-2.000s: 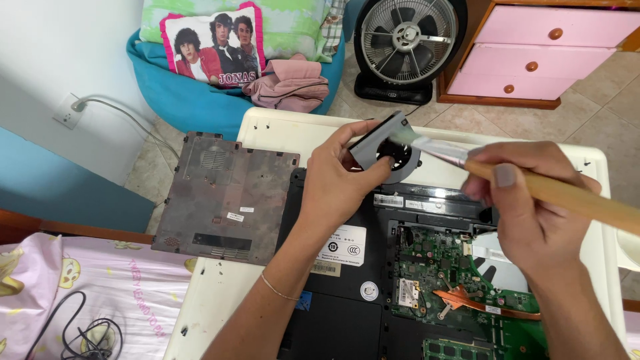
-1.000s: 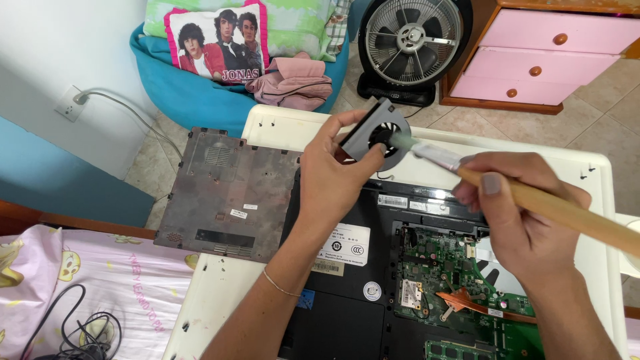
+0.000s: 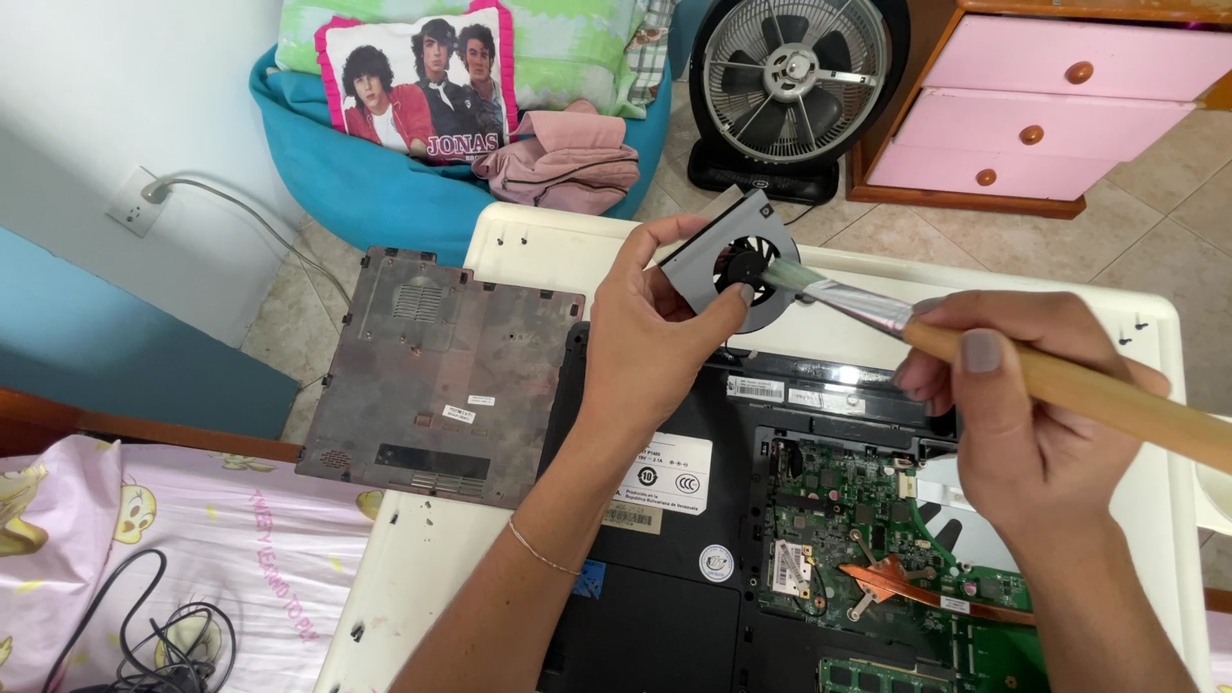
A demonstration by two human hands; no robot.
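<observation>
My left hand (image 3: 664,318) holds a laptop cooling fan (image 3: 768,310) up by its flat metal housing, the thumb lying over the round opening. In my right hand (image 3: 1030,385) is a paintbrush (image 3: 1088,385) with a wooden handle; its bristles touch the fan's opening at the right side. Below both hands lies an upside-down laptop (image 3: 654,616), its base open on the right, showing a green circuit board (image 3: 837,500), a copper heat pipe (image 3: 914,585) and a memory module (image 3: 881,677). The laptop's bottom cover (image 3: 452,356) lies to its left.
The laptop is on a cream plastic table (image 3: 404,577) with small screws (image 3: 512,241) near its back and right edges. Behind stand a floor fan (image 3: 789,77), a blue beanbag (image 3: 318,192) and pink drawers (image 3: 1020,115). Black cables (image 3: 183,635) lie on the bedding at left.
The fan housing has tilted a little in my left hand since the earliest frame. The brush stays against the fan throughout, with its bristles shifting slightly.
</observation>
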